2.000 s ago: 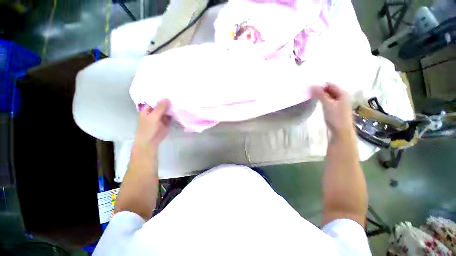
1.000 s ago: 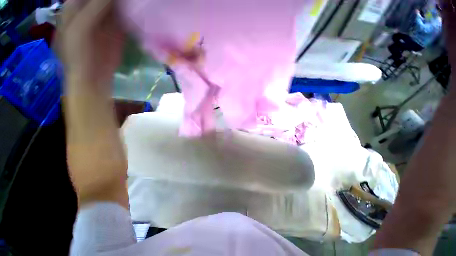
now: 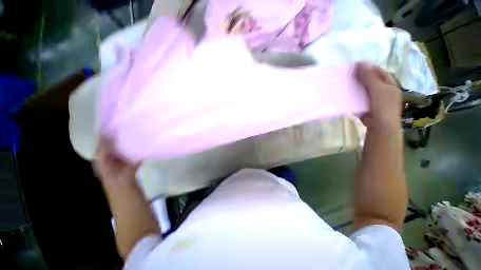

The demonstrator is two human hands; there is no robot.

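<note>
A pink garment (image 3: 211,100) is stretched out over the pale padded ironing board (image 3: 83,118), washed out by glare. My left hand (image 3: 117,161) holds its lower left edge near the rounded board end. My right hand (image 3: 381,92) holds the end of its narrow part at the right. Both hands are slightly blurred. A second pink garment (image 3: 279,23) with a small coloured motif lies crumpled at the far side. The steam iron (image 3: 419,103) is at the right, partly hidden behind my right wrist.
A dark-mouthed carton (image 3: 53,174) stands at the left, with a blue crate (image 3: 11,105) beyond it. A white cover cloth (image 3: 409,60) lies at the right of the pressing table (image 3: 311,145). Floral cloth (image 3: 456,227) is at the lower right, over green floor.
The pink garment was flat on the board, then was lifted high in front of me, and is now lowered over the board. Both hands have come down and are spread wide apart.
</note>
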